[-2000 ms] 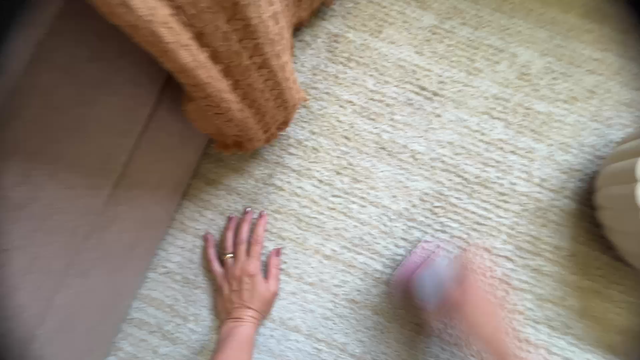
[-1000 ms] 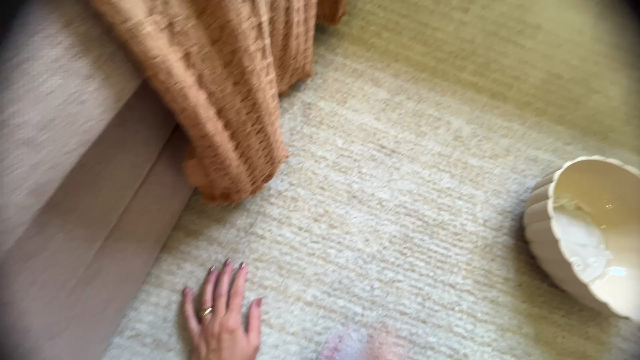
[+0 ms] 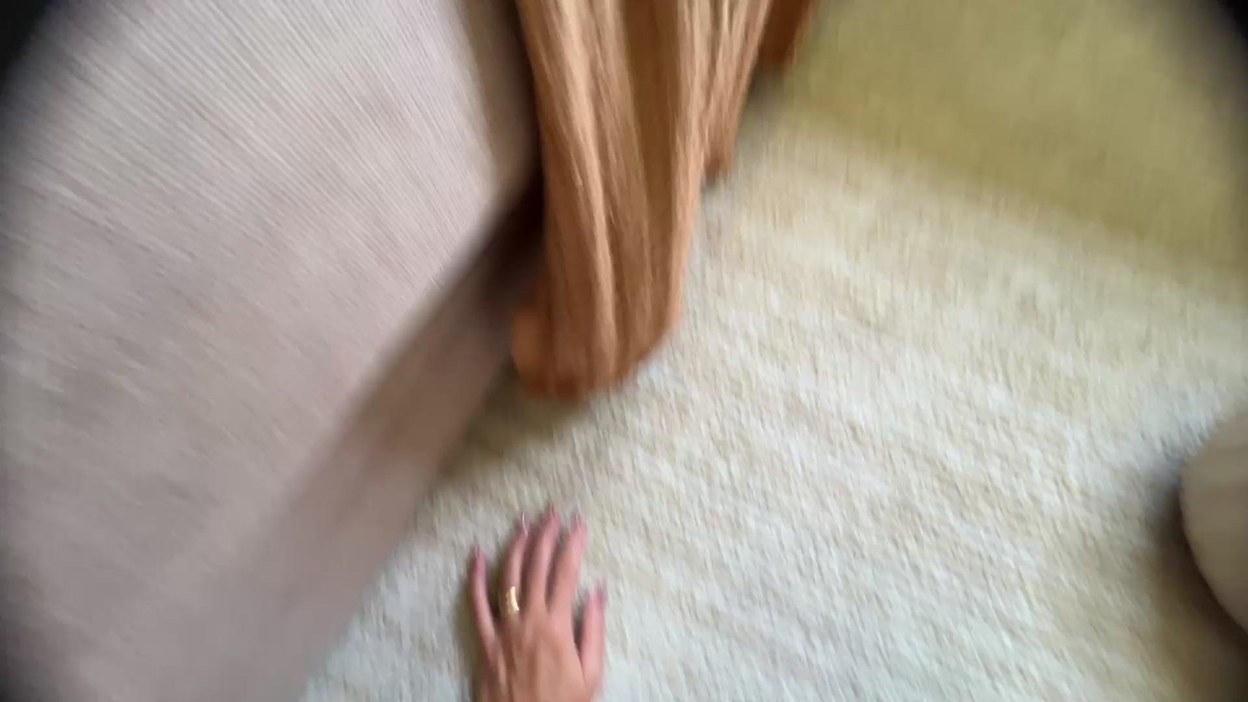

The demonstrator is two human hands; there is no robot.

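Observation:
My left hand (image 3: 539,624) rests palm down on the cream rug (image 3: 877,487), its fingers apart and a gold ring on one of them. Nothing is held in it. Above the fingertips an orange-brown knitted throw (image 3: 624,195) hangs down with its lower end near the rug. My right hand is out of the picture. The view is blurred.
Along the left side stands a couch (image 3: 224,292) in ribbed beige-pink fabric, its lower base close to my left hand. At the right edge part of a cream basket or bowl (image 3: 1219,517) shows. A yellowish-green floor area (image 3: 1033,107) lies beyond the rug.
My right hand, blurred over the rug with a pinkish and whitish thing about two seconds ago, has left the view. My left hand stays flat on the rug. The view has shifted.

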